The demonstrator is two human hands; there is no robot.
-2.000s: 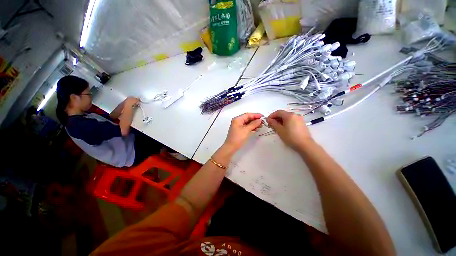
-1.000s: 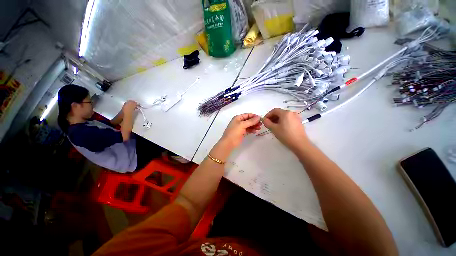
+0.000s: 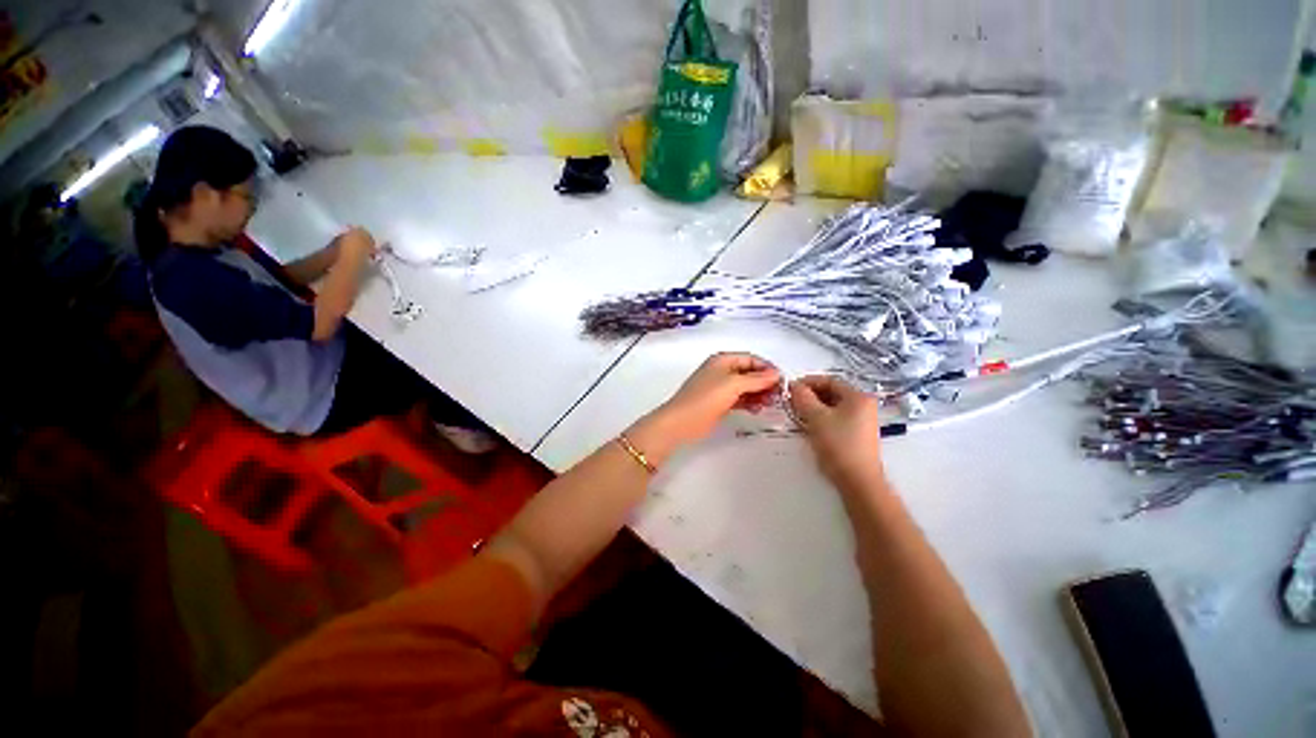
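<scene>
My left hand (image 3: 739,387) and my right hand (image 3: 841,421) meet over the bench, fingertips nearly touching. Both pinch thin lead wires (image 3: 765,431), whose fine ends show just below the fingers. A tiny pale piece shows between the fingertips, too small to identify. A white cable (image 3: 964,418) with a short black band runs right from beside my right hand. Another white cable with a red marker band (image 3: 993,368) lies behind it.
A cable bundle (image 3: 880,289) lies beyond my hands, and a darker wire bundle (image 3: 1205,418) at the right. A smartphone (image 3: 1140,656) is at front right. A green bag (image 3: 690,127) and clear bags (image 3: 1085,190) stand at the back. A person (image 3: 238,289) sits at the left, near red stools (image 3: 361,476).
The view has shifted and turned, showing more of the bench's back. My hands stay together at the wire ends, with small finger movements.
</scene>
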